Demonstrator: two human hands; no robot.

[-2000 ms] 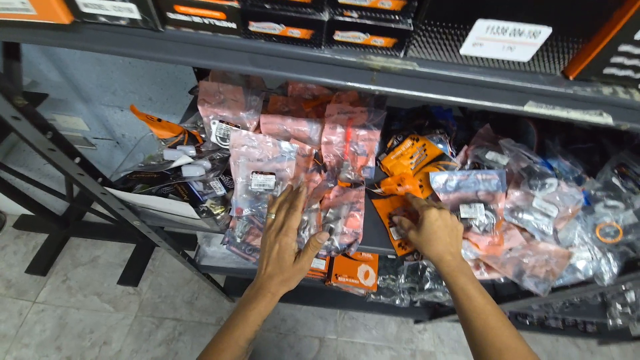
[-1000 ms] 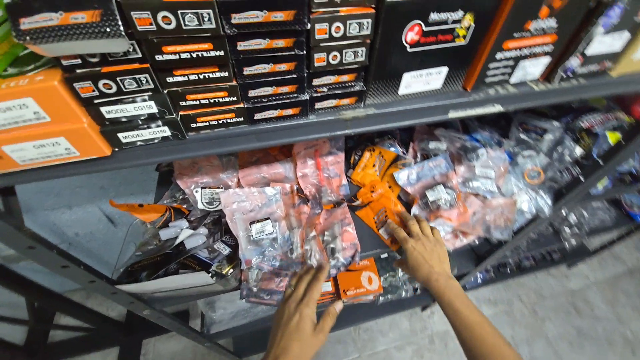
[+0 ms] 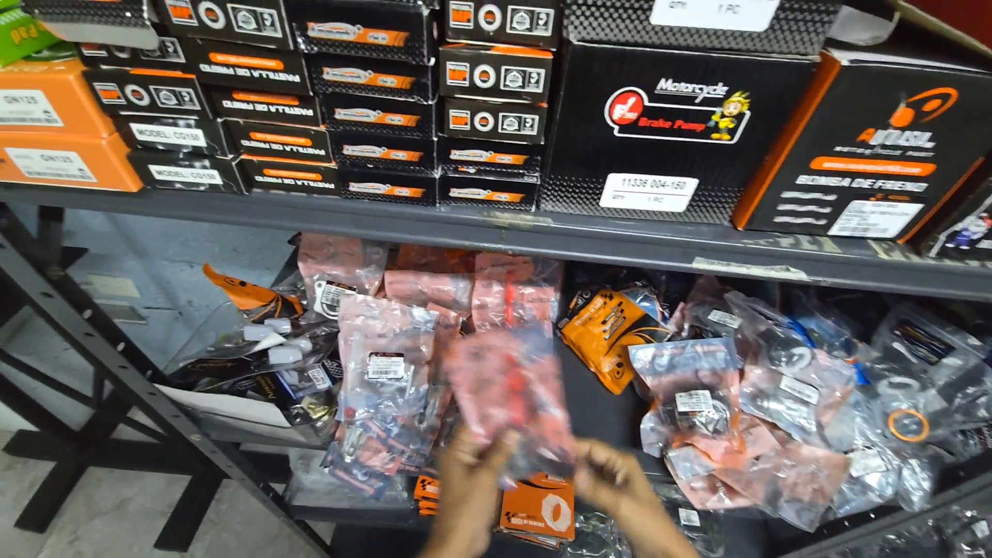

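Note:
A pink and clear plastic parts packet, blurred by motion, is held up over the shelf between both hands. My left hand grips its lower left edge, and my right hand pinches its lower right corner. Its contents are not clear. Left of it lie pink parts bags with white labels. To the right are orange packets and a pile of clear and pink bags. Below the hands, a stack of orange cards or flat boxes is partly hidden.
Above runs the metal shelf edge, carrying stacked black brake pad boxes, a brake pump box and orange boxes. A slotted metal upright slants at the left, near a carton of bagged parts.
Both hands were resting on the packets and now hold a pink packet up between them. The right hand has left the orange packets. The view takes in more of the upper shelf than two seconds ago.

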